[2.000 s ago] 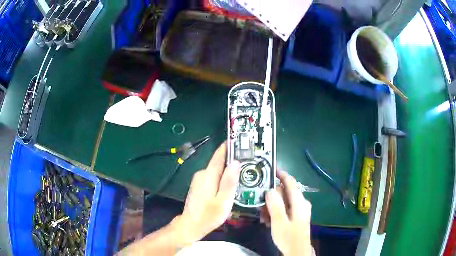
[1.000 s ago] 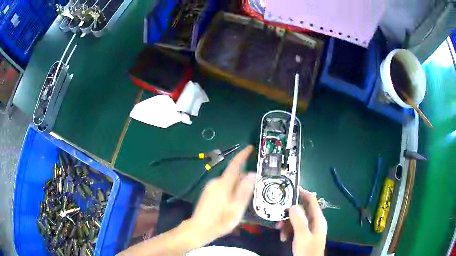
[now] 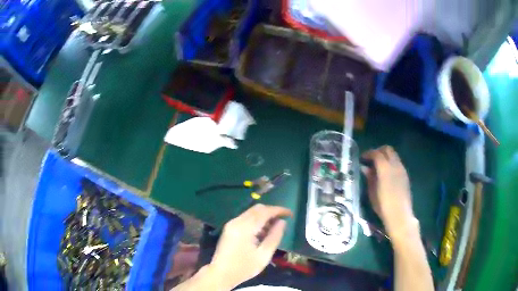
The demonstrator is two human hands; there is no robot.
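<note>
The lock housing (image 3: 313, 207) lies open side up on the bench, with a white strip (image 3: 348, 113) sticking out of its far end. A round silvery part (image 3: 332, 221) sits in its near end. My left hand (image 3: 253, 238) is left of the housing, not touching it, fingers half curled and empty. My right hand (image 3: 389, 182) is just right of the housing, fingers bent down; a dark spot shows at its fingertips, too blurred to tell if held. Yellow-banded pliers (image 3: 262, 186) lie beyond my left hand. Small silvery keys (image 3: 364, 227) show by the housing's right side.
A thin ring (image 3: 254, 159) and white paper (image 3: 196, 134) lie on the bench. The brown tray (image 3: 295, 102) and red-black box (image 3: 199, 91) are behind. A blue crate (image 3: 48, 193) is left. A grease pot (image 3: 483, 94), yellow-handled tool (image 3: 450, 236) and hammer (image 3: 476, 227) are right.
Both hands have let go of the housing. My right hand has moved up along its right side, my left hand has drawn back with fingers curled. The camera view has shifted.
</note>
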